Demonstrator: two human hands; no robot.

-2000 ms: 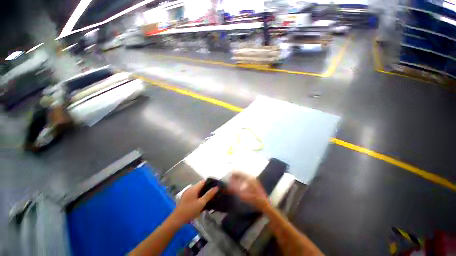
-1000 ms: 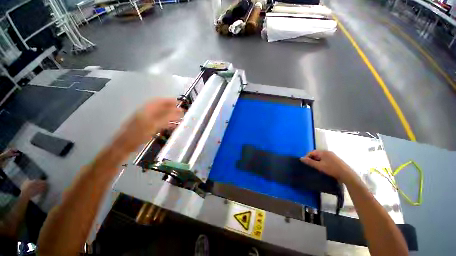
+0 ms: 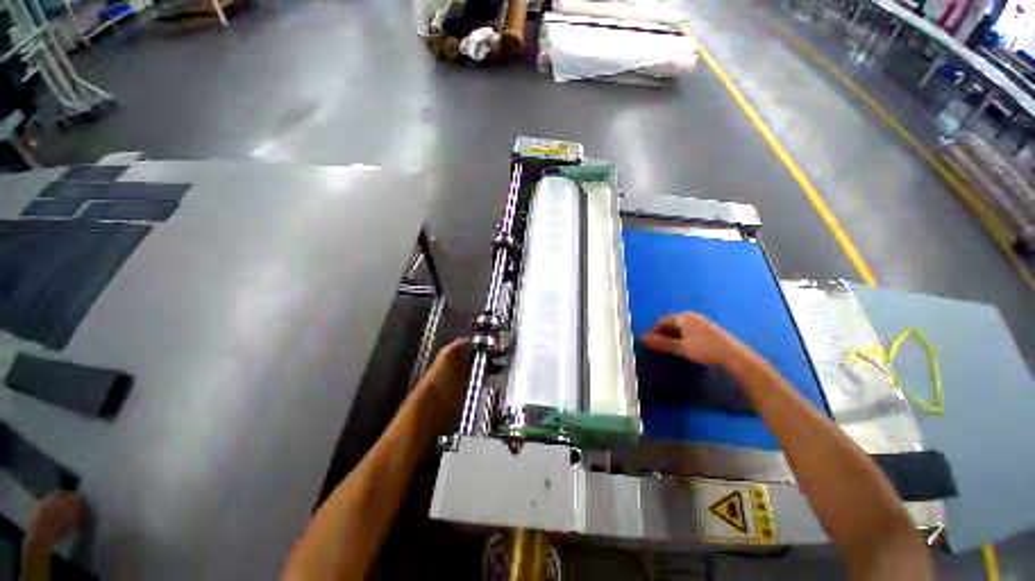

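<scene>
A dark fabric panel [image 3: 695, 388] lies flat on the blue feed belt [image 3: 726, 284], its left end close to the rollers. My right hand [image 3: 688, 340] is over the panel's far edge near the roller; whether the fingers grip it cannot be told. The silver-white roller [image 3: 547, 295] and a paler roller bar [image 3: 607, 306] stand left of the belt. My left hand [image 3: 454, 361] is at the guide shaft [image 3: 488, 329] on the machine's left side, its fingers mostly hidden behind the shaft. The stack of cut pieces [image 3: 917, 476] lies right of the machine, partly behind my right forearm.
A long grey table [image 3: 261, 306] at left holds laid-out panels [image 3: 68, 267], a dark stack [image 3: 68, 384] and a loose strip [image 3: 34, 460] by another person's hand [image 3: 55, 520]. A yellow-green cord [image 3: 933, 369] lies on the right-hand board [image 3: 987, 340]. Fabric rolls [image 3: 619, 45] lie beyond.
The panel has moved left along the belt to the rollers, with my right hand beside it. My left hand has come down beside the guide shaft. The view has shifted left.
</scene>
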